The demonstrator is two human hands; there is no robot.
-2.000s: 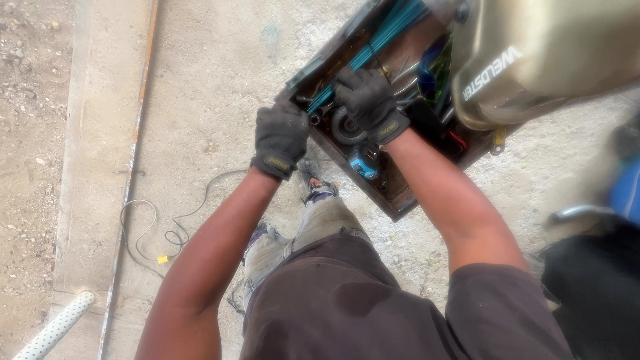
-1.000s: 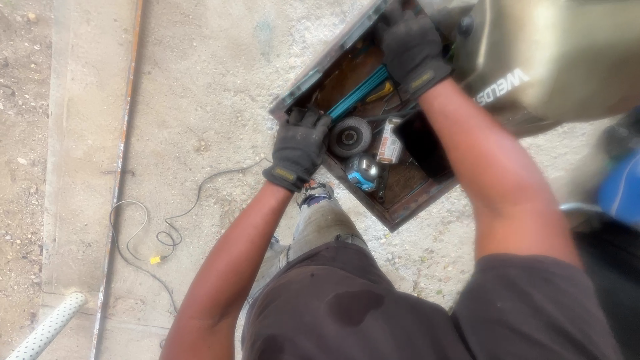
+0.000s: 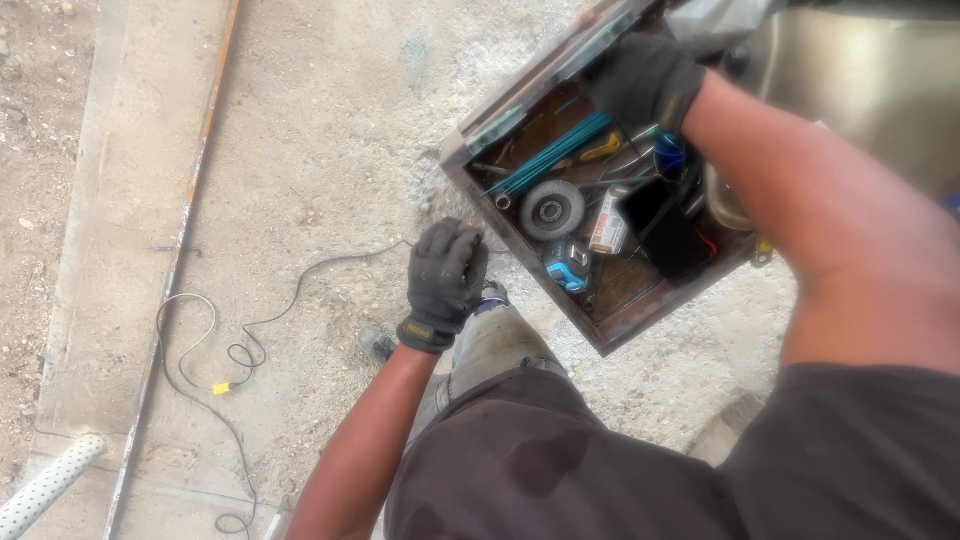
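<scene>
My right hand (image 3: 637,82), in a black work glove, reaches over the far side of an open metal tool tray (image 3: 525,259); its fingertips are hard to make out, so what it touches is unclear. Below it lie a bundle of teal welding rods (image 3: 551,154), a yellow-handled tool (image 3: 601,147), a flap disc (image 3: 552,211), a blue and black tape measure (image 3: 568,264), a white and orange box (image 3: 609,221) and a black flat object (image 3: 666,229). My left hand (image 3: 446,277), also gloved, is beside the tray's near left edge with its fingers curled; whether it holds anything is unclear.
A large tan welding helmet or machine housing (image 3: 862,97) covers the tray's right side. A long rusty metal bar (image 3: 180,225) lies along the concrete at left. A thin cable with a yellow connector (image 3: 222,388) loops across the ground. A perforated white tube (image 3: 52,484) juts in at lower left.
My left hand has come off the tray's edge, where it rested one second ago. My right hand remains over the tray's far part; two seconds ago it was among the things near the flap disc.
</scene>
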